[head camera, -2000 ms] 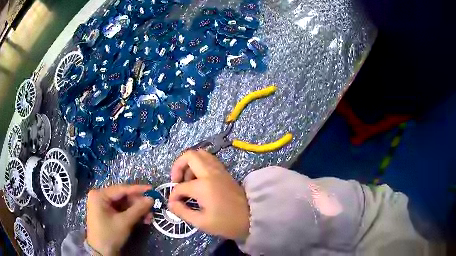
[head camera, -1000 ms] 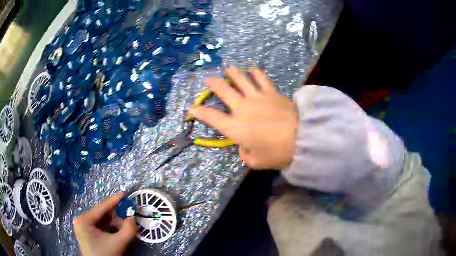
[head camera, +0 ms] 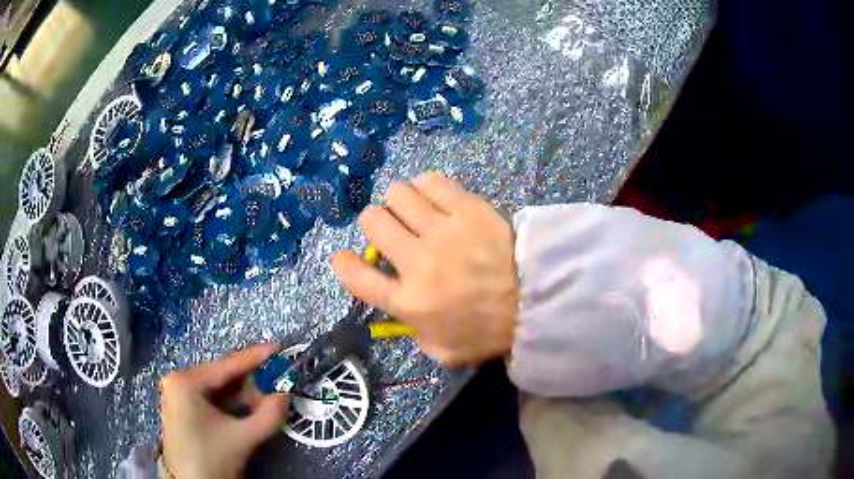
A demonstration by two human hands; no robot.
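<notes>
My left hand [head camera: 220, 412] pinches a small blue circuit board [head camera: 274, 374] between thumb and fingertips, at the left edge of a white spoked housing [head camera: 348, 412]. A dark lead runs from the board towards the housing's centre, where a small green spot shows. My right hand [head camera: 435, 271] is closed around the yellow-handled pliers [head camera: 391, 329], palm down. The handles are mostly hidden by the hand. The dark jaws point down-left over the housing's upper part, near the board. Whether the jaws touch anything cannot be told.
A large heap of blue circuit boards [head camera: 253, 159] covers the upper left. Several white spoked housings [head camera: 94, 341] stand along the left edge. Shiny bubble wrap [head camera: 552, 122] lies under everything. A thin reddish strand lies right of the worked housing. The table's edge curves down the right side.
My right hand has taken hold of the pliers and brought them down-left to the housing. My left hand still holds the board beside the housing.
</notes>
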